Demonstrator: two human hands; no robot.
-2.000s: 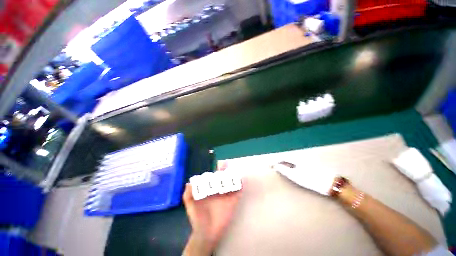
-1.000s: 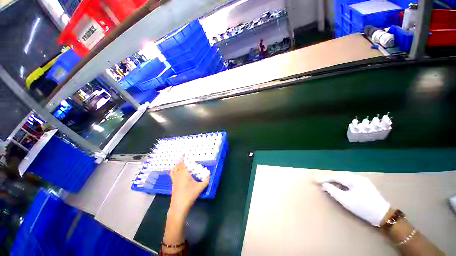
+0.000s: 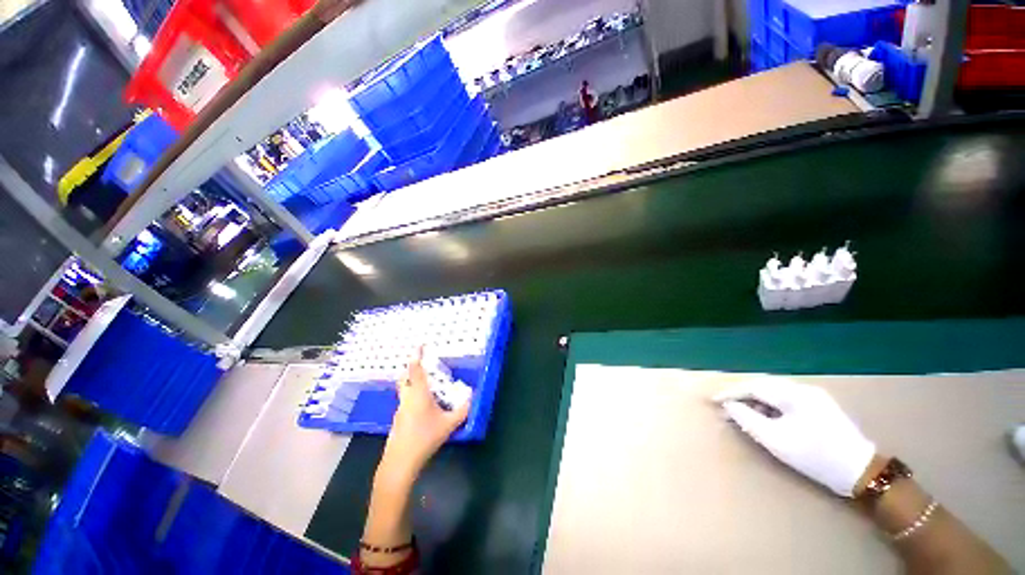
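My bare left hand [image 3: 418, 425] is over the front right part of the blue tray [image 3: 478, 422], with its fingers on a short row of white plug units [image 3: 450, 389]. Rows of white units with thin pins up [image 3: 416, 334] fill the back and left of the tray. My right hand [image 3: 807, 436], in a white glove, rests over the beige sheet [image 3: 658, 472], thumb and forefinger curved towards each other. It is too small to tell if anything is between its fingertips. Another row of white units [image 3: 807, 281] stands pins up on the green conveyor.
The green conveyor belt [image 3: 629, 247] runs behind the tray and the green mat [image 3: 719, 346]. Blue crates [image 3: 416, 107] stand beyond it. A grey post [image 3: 942, 62] rises at back right. A white thing [image 3: 1018, 440] is cut off at the right edge.
My left hand has moved left from over the sheet to the tray with the row of units. My right hand stays over the sheet. The view has shifted left.
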